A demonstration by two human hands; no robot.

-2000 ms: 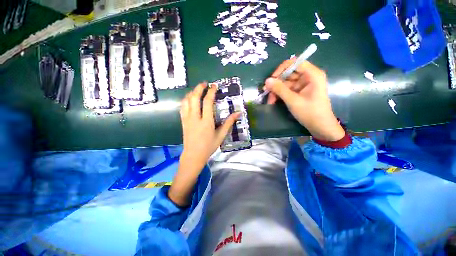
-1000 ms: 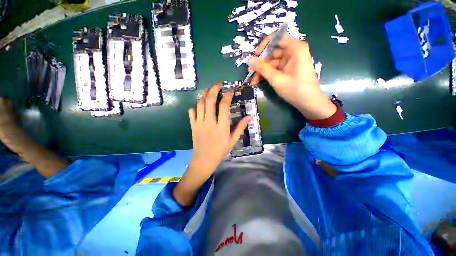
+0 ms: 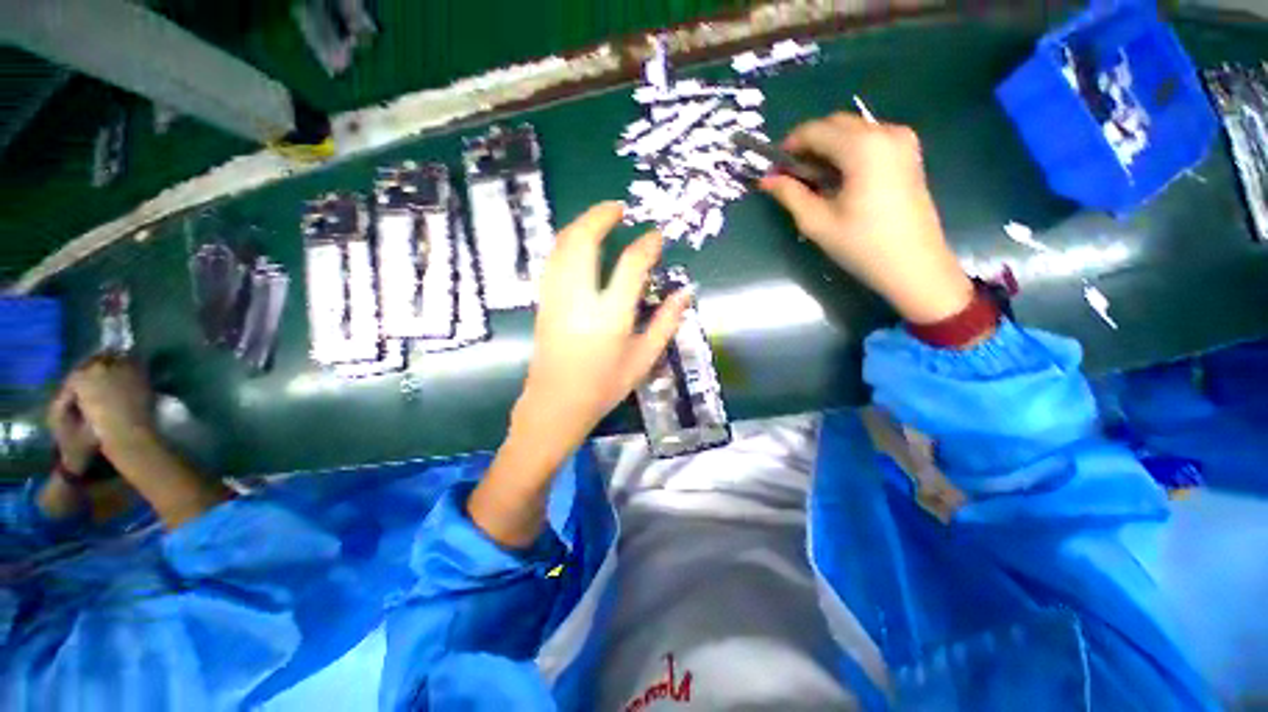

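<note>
A phone middle frame [image 3: 681, 397] lies upright at the bench's front edge, its upper part partly covered by my left hand. My left hand [image 3: 584, 327] has its fingers spread, the thumb over the frame and the fingertips just short of the pile. My right hand [image 3: 876, 202] holds tweezers [image 3: 786, 160], dark and blurred, with the tip at the right side of the pile of white flex parts [image 3: 681, 146]. Whether the tip grips a part cannot be told.
Several silver-white frames [image 3: 417, 278] lie left, with dark slim pieces [image 3: 250, 299] beyond them. A blue bin [image 3: 1078, 132] with white pieces stands right, near loose parts [image 3: 1099, 299]. More frames [image 3: 1245, 132] lie far right. A neighbour's hands [image 3: 104, 410] are at the far left.
My right hand has moved from the top of the frame to the pile with the tweezers. My left hand's fingers have spread and reach farther up. The view has shifted, showing more at the left.
</note>
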